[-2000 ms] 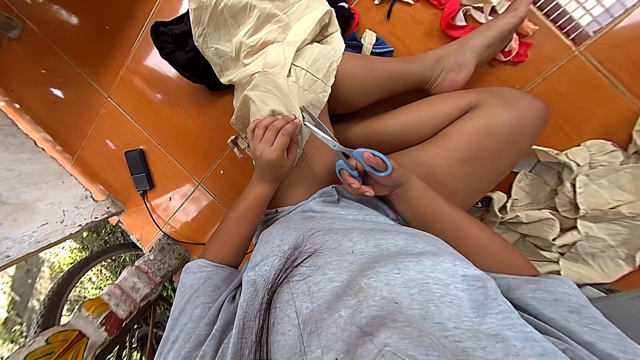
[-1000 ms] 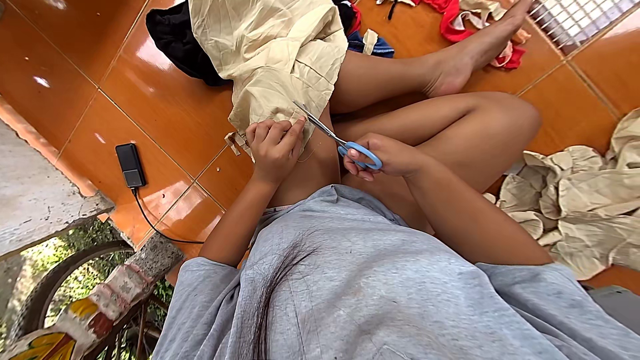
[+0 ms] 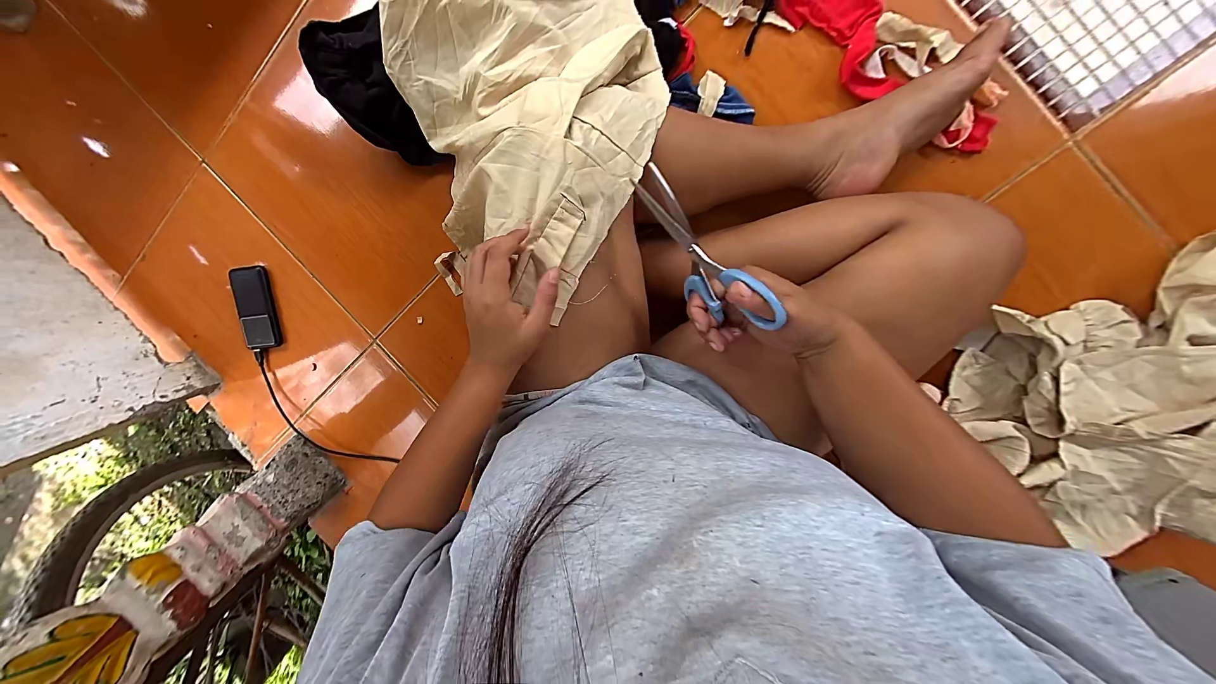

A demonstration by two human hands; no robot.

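A beige cloth (image 3: 541, 123) with sewn seams and a strap-like piece near its lower edge lies over my leg. My left hand (image 3: 508, 299) rests on that lower edge, fingers spread, with the fabric under the fingertips; whether it pinches the cloth is hard to tell. My right hand (image 3: 760, 313) holds scissors with blue handles (image 3: 698, 255), fingers through the loops. The metal blades point up and left, their tips beside the cloth's right edge. A thin loose thread hangs by the cloth on my thigh.
On the tiled floor (image 3: 275, 209) at left lies a black power bank (image 3: 255, 306) with a cable. Black fabric (image 3: 361, 85) sits beyond the beige cloth. Red scraps (image 3: 855, 47) lie near my foot, by a white grate (image 3: 1102, 47). More beige cloth (image 3: 1111, 408) is heaped at right.
The scissors have moved right, off the cloth by my left fingers, where their tips were one second ago. My left hand has gone from gripping the bunched cloth to lying on it with spread fingers.
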